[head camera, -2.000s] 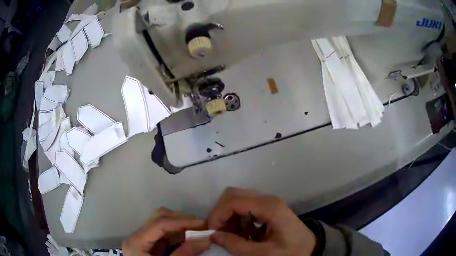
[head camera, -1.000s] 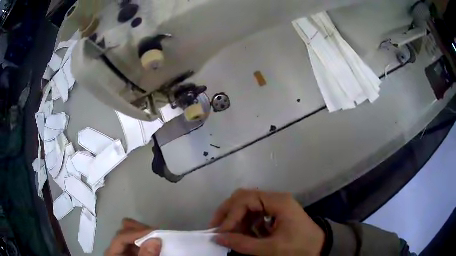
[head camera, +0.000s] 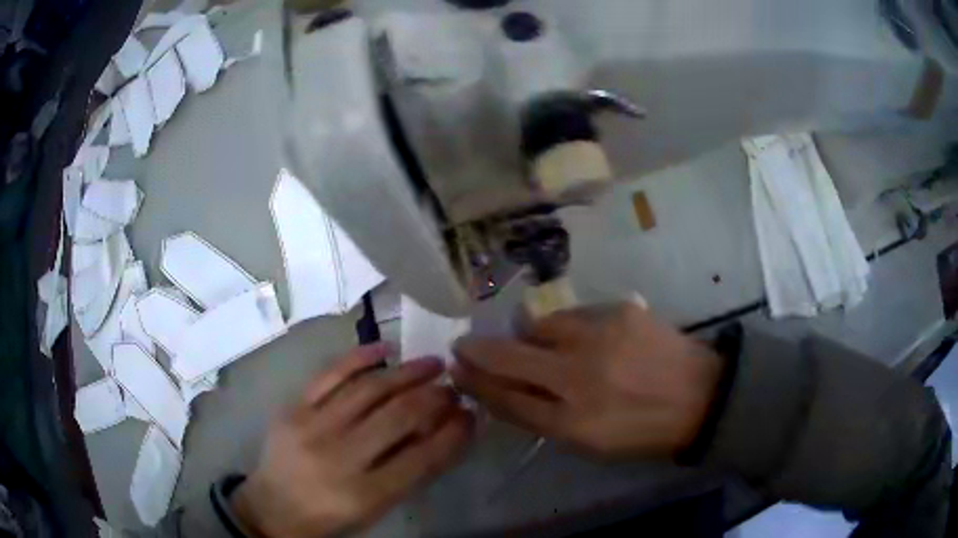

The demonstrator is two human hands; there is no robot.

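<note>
A white tab piece [head camera: 425, 331] lies on the machine bed just below the presser foot area, its lower edge under my fingers. My left hand [head camera: 362, 441] lies over its lower left side, fingertips pressed on it. My right hand [head camera: 599, 384] holds its lower right edge, thumb and fingers together, close under the lower ribbed knob [head camera: 548, 298]. A thin metal shaft [head camera: 530, 457] sticks out below my right hand, blurred. The needle is hidden by the sewing machine head [head camera: 389, 158].
Many pointed white tab pieces [head camera: 226, 331] spread over the left of the table. More tabs [head camera: 305, 247] lie beside the machine head. A fanned bundle of folded white strips [head camera: 807, 231] lies at right. An upper ribbed knob [head camera: 573, 168] juts from the head.
Both hands have moved from the table's near edge up to the machine bed with the white piece. The view has shifted and the machine head looks larger and closer.
</note>
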